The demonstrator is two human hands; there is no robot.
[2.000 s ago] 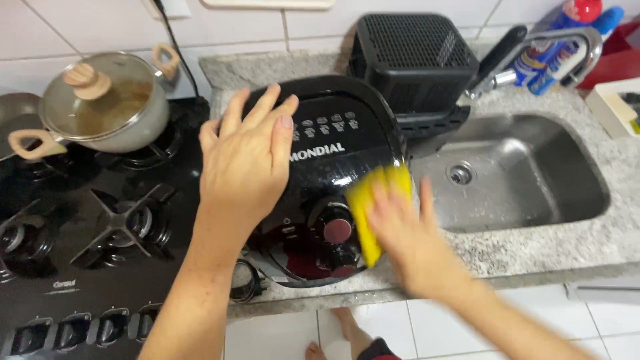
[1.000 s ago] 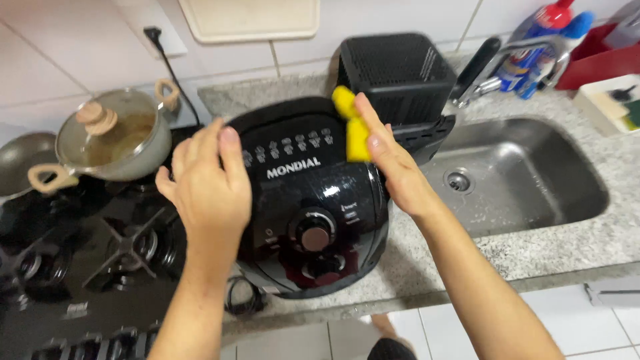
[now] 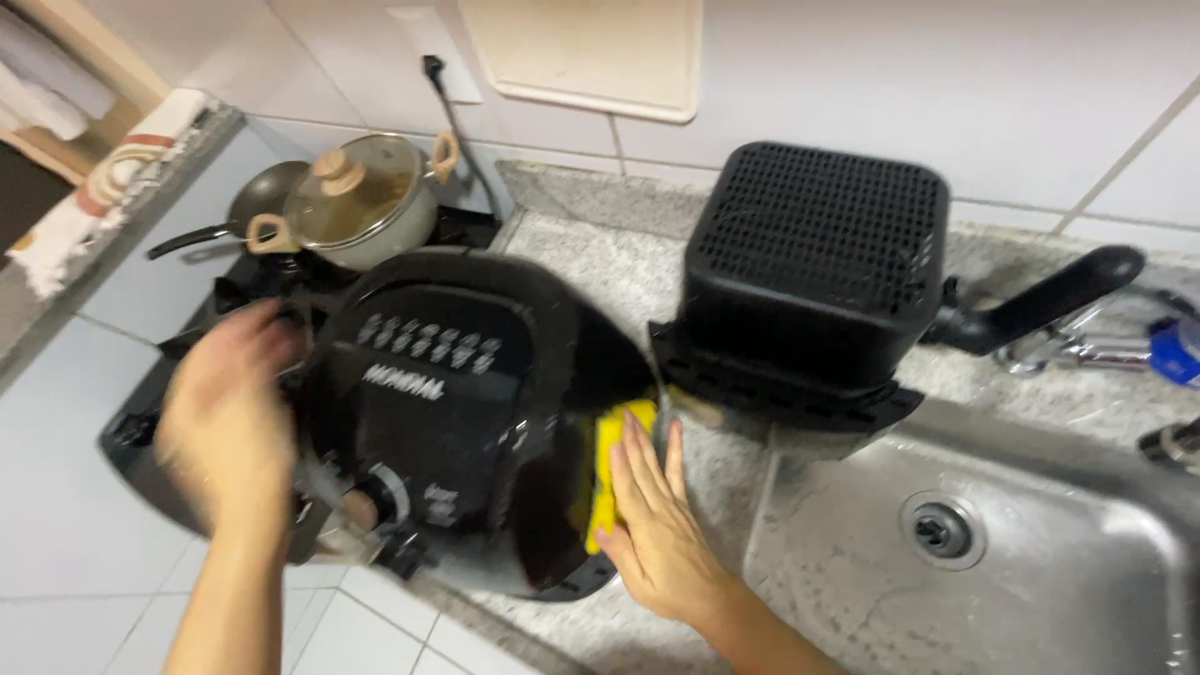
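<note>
A glossy black Mondial air fryer (image 3: 469, 412) stands on the granite counter, its control panel and knob facing up toward me. My right hand (image 3: 656, 525) presses a yellow cloth (image 3: 614, 469) flat against the fryer's right side. Blurred by motion, my left hand (image 3: 230, 412) is at the fryer's left side, fingers bent; whether it touches the body cannot be told. Right of the fryer, a black perforated air fryer basket (image 3: 816, 253) with a handle rests upside down on a black rack beside the sink.
Behind the fryer, a lidded pot (image 3: 366, 202) and a frying pan (image 3: 267, 202) sit on the black gas stove (image 3: 141, 431). A plugged cord (image 3: 459, 131) hangs along the wall. The steel sink (image 3: 844, 544) and its faucet (image 3: 1097, 352) lie at right. A fringed towel (image 3: 122, 187) is at upper left.
My right hand has moved the yellow cloth from the fryer's upper right edge down to its side. My left hand has left the fryer's top left area. The view has swung and come closer.
</note>
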